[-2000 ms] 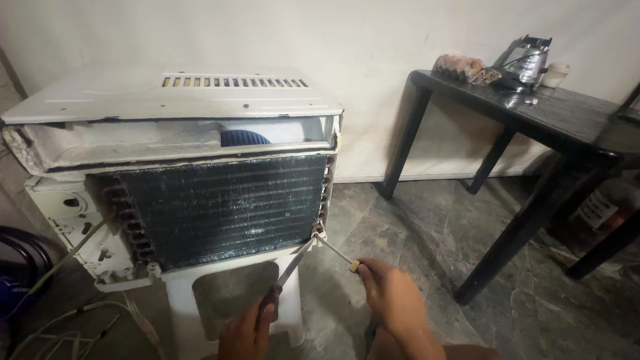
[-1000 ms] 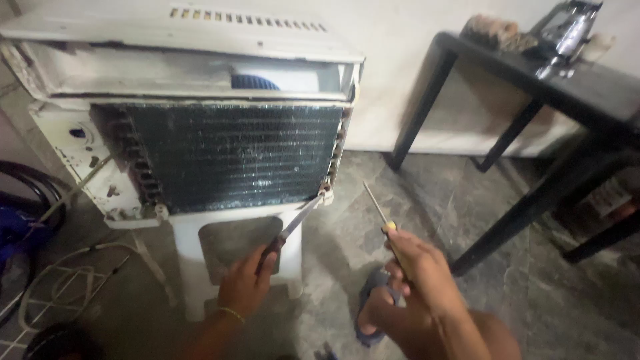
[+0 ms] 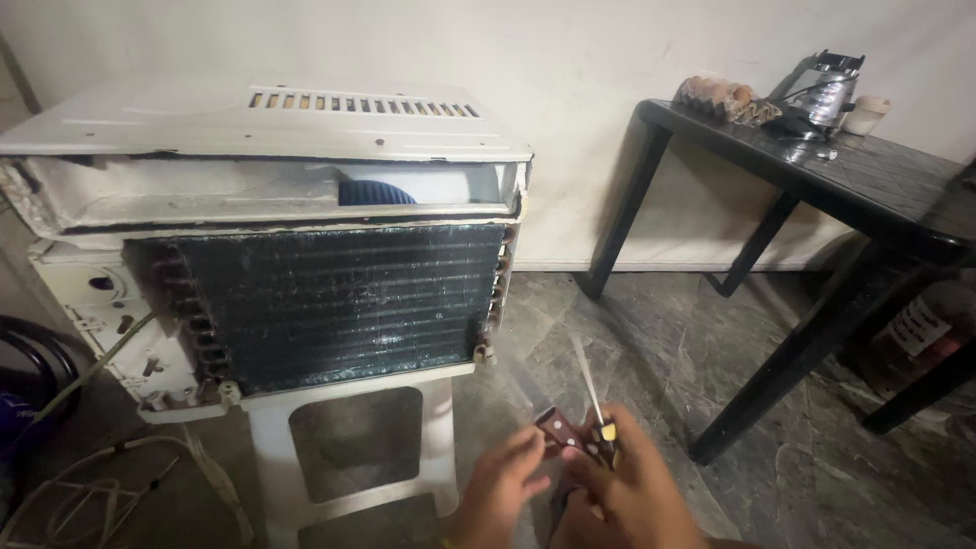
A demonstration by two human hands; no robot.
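A window air conditioner with exposed dark coil fins rests on a white plastic stool. Right of the stool, my right hand grips a screwdriver with a yellow and black handle, its shaft pointing up. A knife-like tool with a brown riveted handle lies between my hands, its handle end against the right thumb and fingers; its blade is blurred. My left hand has its fingertips at the front of that handle, and whether they grip it is unclear. Both hands are apart from the air conditioner.
On the right stands a black plastic table bearing wrapped eggs, a metallic appliance and a pale cup. A large bottle is under it. Cables lie at lower left beside a blue object.
The brown-handled tool has come away from the coil's lower right corner, where its tip was. My hands, apart one second ago, are now together, with the tool's handle at my right hand.
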